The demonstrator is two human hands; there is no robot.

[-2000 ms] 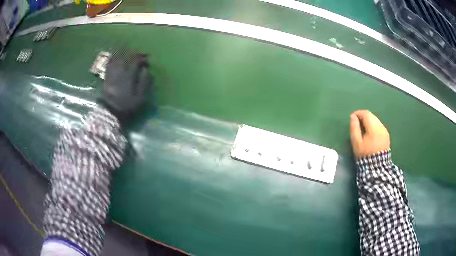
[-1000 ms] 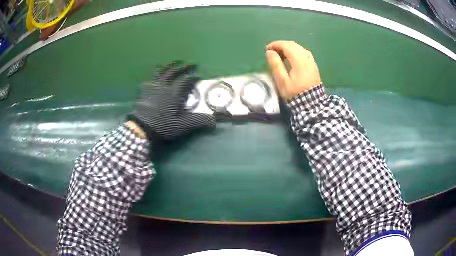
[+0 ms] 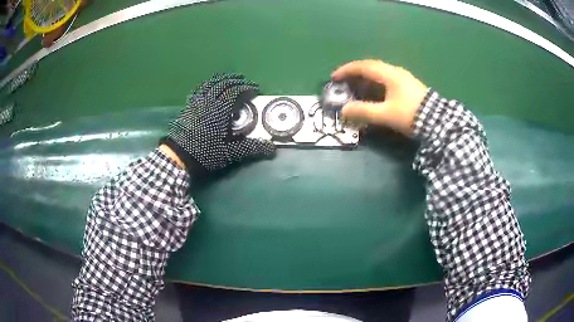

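A silver frame plate (image 3: 308,135) lies lengthwise in front of me. A round black-rimmed disc (image 3: 282,117) sits in its middle position, and another disc (image 3: 241,117) sits at its left end, partly hidden by my glove. My left hand (image 3: 214,122), in a dark dotted glove, is closed around the plate's left end. My bare right hand (image 3: 384,94) grips a third disc (image 3: 338,94) between thumb and fingers, tilted above the plate's right part. Curved cutouts show there. Whether a jig lies under the plate is hidden.
The green conveyor belt (image 3: 264,220) spans the view. A whitish strip (image 3: 163,16) runs along its far side. A yellow fan guard (image 3: 51,14) is at the upper left. Metal parts (image 3: 22,78) lie at the far left edge. A dark tray is cut off at the upper right.
The jig was bare two seconds ago; a frame plate with discs then appeared there. Since one second ago, my right hand has taken hold of the right disc and lifted it off the plate. My left hand stayed.
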